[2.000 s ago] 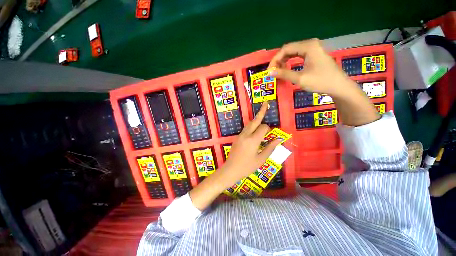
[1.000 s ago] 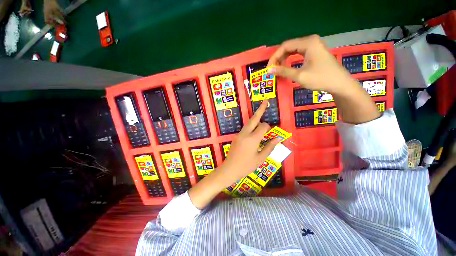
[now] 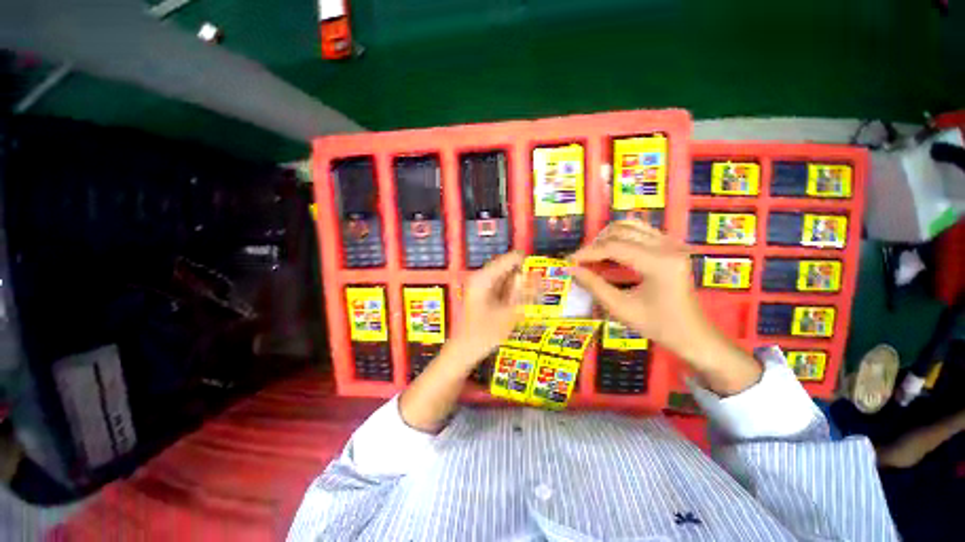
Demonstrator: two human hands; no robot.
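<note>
A red phone tray (image 3: 503,132) holds keypad phones in two rows. Three upper-left phones, one of them here (image 3: 421,212), have bare dark screens. The two upper-right phones carry yellow screen labels (image 3: 638,173), as do the lower phones that show. My left hand (image 3: 489,307) holds a yellow label sheet (image 3: 534,376) over the lower row. My right hand (image 3: 640,286) pinches the top label at the sheet's upper edge, beside a white bare patch. The sheet and hands hide parts of the lower-row phones.
A second red tray (image 3: 725,318) with labelled phones lies at the right. A white box (image 3: 897,191) stands beyond it. A dark open case (image 3: 116,275) is at the left. An orange-red phone piece (image 3: 335,32) lies on the green surface. A person's forearm (image 3: 931,436) shows at lower right.
Both hands have moved off the upper-right phone, which now has its label lying on it, and have come together at the sheet. The view has shifted, with the trays appearing straighter and further right.
</note>
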